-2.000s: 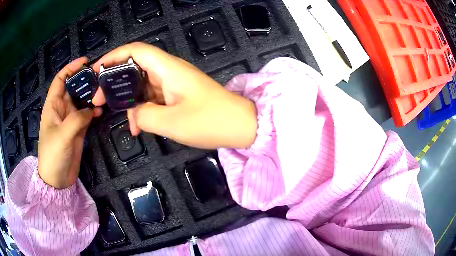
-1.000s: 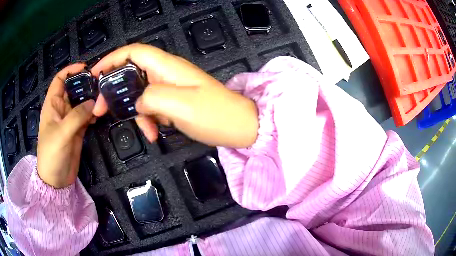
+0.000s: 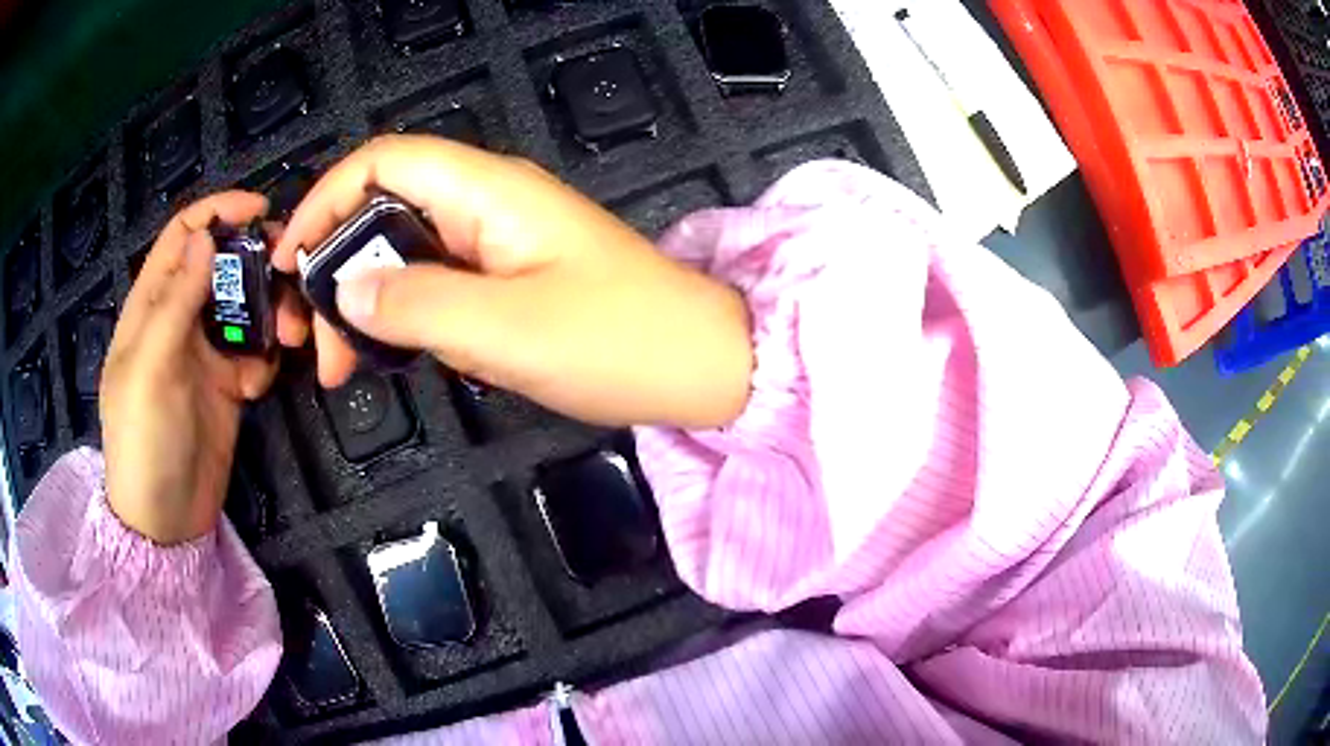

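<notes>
My left hand (image 3: 175, 350) holds a strapless smartwatch (image 3: 235, 292) by its edges, its dark screen showing a white code with a green block below. My right hand (image 3: 511, 292) holds a second smartwatch (image 3: 372, 262) by its rim, the thumb lying on its screen, which shows a white area partly hidden by the thumb. The two watches are side by side above the black foam tray (image 3: 503, 503). Other watches sit in the tray's pockets, some with the case back up (image 3: 604, 95) and some with the glossy screen up (image 3: 423, 587).
A white paper sheet (image 3: 934, 110) with a dark and yellow-green pen (image 3: 996, 153) lies right of the foam tray. Stacked orange-red trays (image 3: 1167, 161) are at the right, with part of a blue crate (image 3: 1266, 328) below them. Grey floor with a yellow line shows at the far right.
The watch screens have changed from text lists to a white code on the left one and a white area on the right one. Both watches have tilted, and my right thumb has moved onto the screen.
</notes>
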